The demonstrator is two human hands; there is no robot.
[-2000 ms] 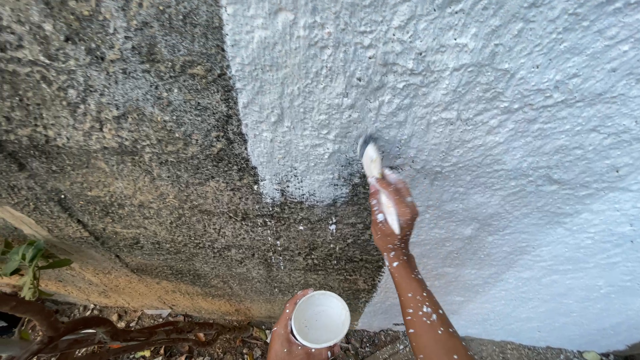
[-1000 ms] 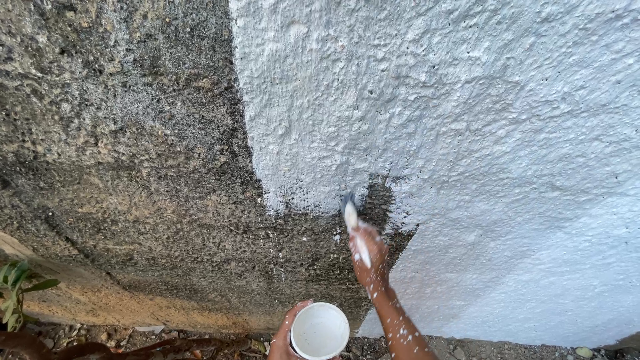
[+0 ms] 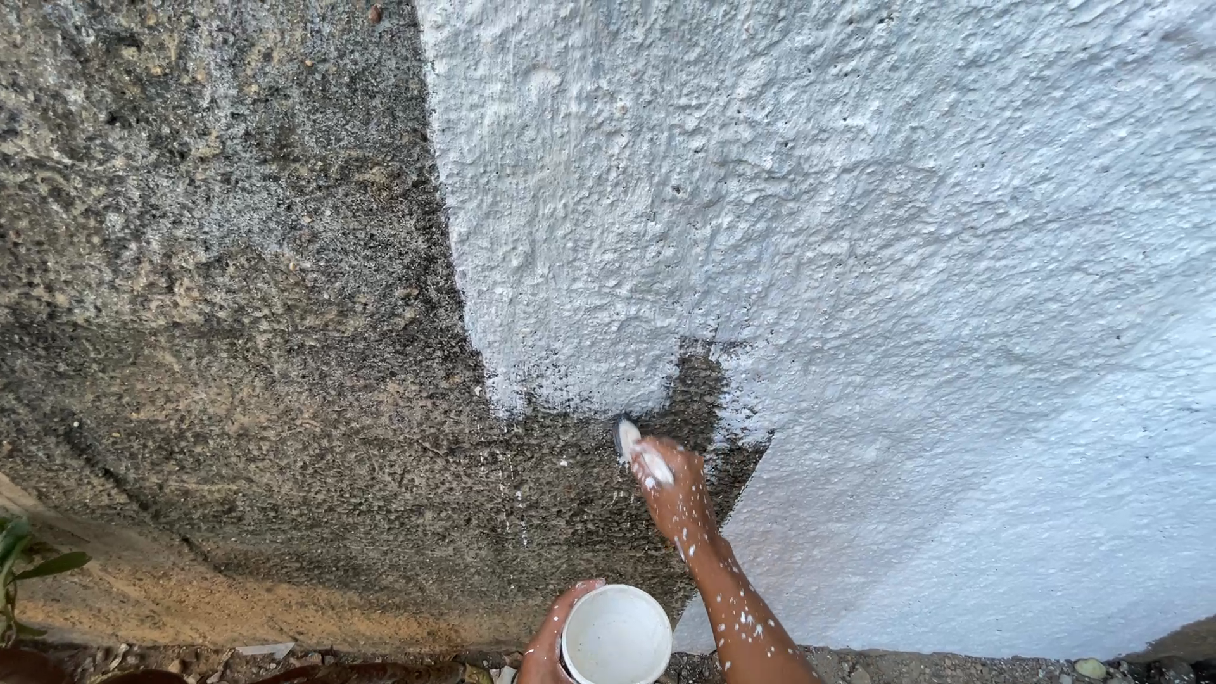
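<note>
My right hand (image 3: 676, 489), spattered with white paint like the forearm, is closed around the white handle of a paintbrush (image 3: 629, 439). The bristles are at the lower edge of the white painted area (image 3: 570, 237) on a rough wall, where it meets the dark bare surface (image 3: 380, 446). A narrow dark patch (image 3: 698, 385) reaches up into the white, above and right of the brush. At the bottom centre, my left hand (image 3: 551, 636) grips a round white plastic container (image 3: 617, 635) by its left side. Its inside looks white; how much paint it holds I cannot tell.
A leafy green plant (image 3: 33, 565) stands at the lower left, in front of the wall. Along the wall's foot runs a strip of soil, stones and dry leaves (image 3: 456, 665). A pale stone (image 3: 1091, 669) lies at the lower right.
My right hand and the brush have moved down the wall, from inside the white area to its lower edge. My left hand still holds the container low in view.
</note>
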